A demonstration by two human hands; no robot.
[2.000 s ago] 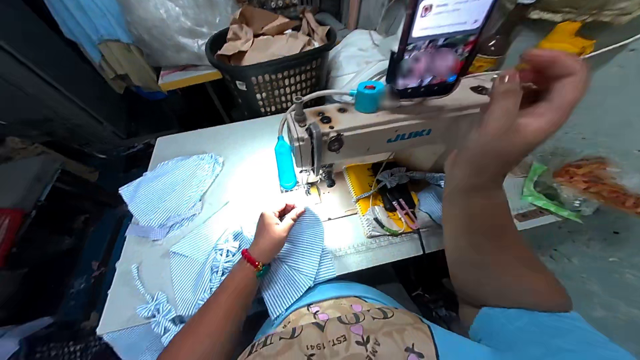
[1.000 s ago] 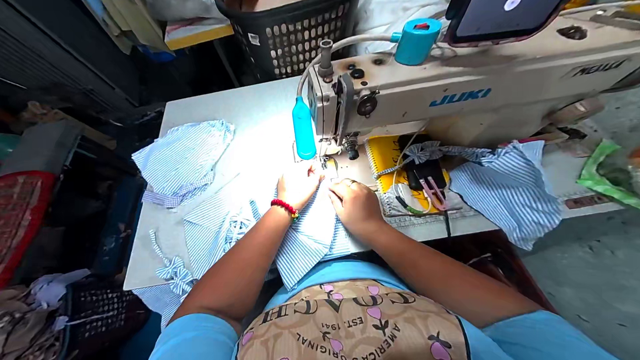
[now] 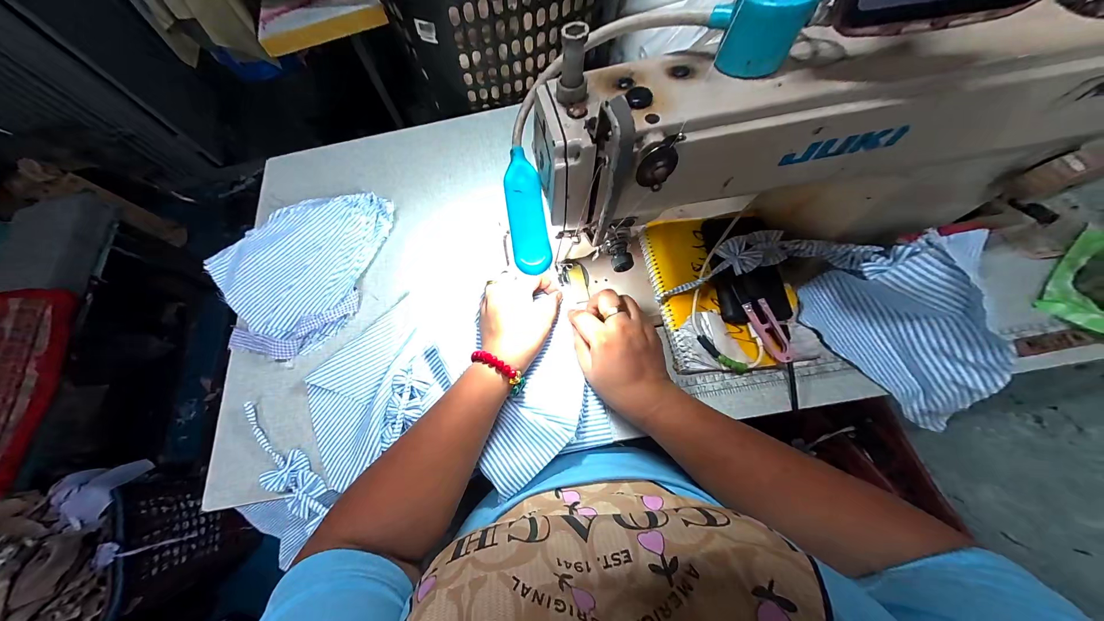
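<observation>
Just in front of the presser foot (image 3: 566, 274) of a Juki sewing machine (image 3: 776, 129), my left hand (image 3: 519, 321) presses on blue-and-white striped fabric (image 3: 539, 414). My right hand (image 3: 621, 349), wearing a ring, pinches the fabric's edge close to the foot, its fingertips a little apart from the left ones. A blue lamp (image 3: 527, 211) hangs over my left fingers and lights the cloth brightly. Striped pieces with a bow (image 3: 410, 398) lie left of my left forearm. Another bow (image 3: 295, 476) rests near the table's left front corner. Glare hides the exact stitching line.
A stack of striped pieces (image 3: 302, 263) lies on the left of the table. Right of the needle are a yellow spiral notebook (image 3: 673, 254), pink-handled snips (image 3: 768, 329) and more striped fabric (image 3: 906, 323). A black basket (image 3: 500, 52) stands behind the table.
My right hand was raised by the phone two seconds ago; it has come down to the fabric at the machine. My left hand stays on the fabric. The view has moved closer.
</observation>
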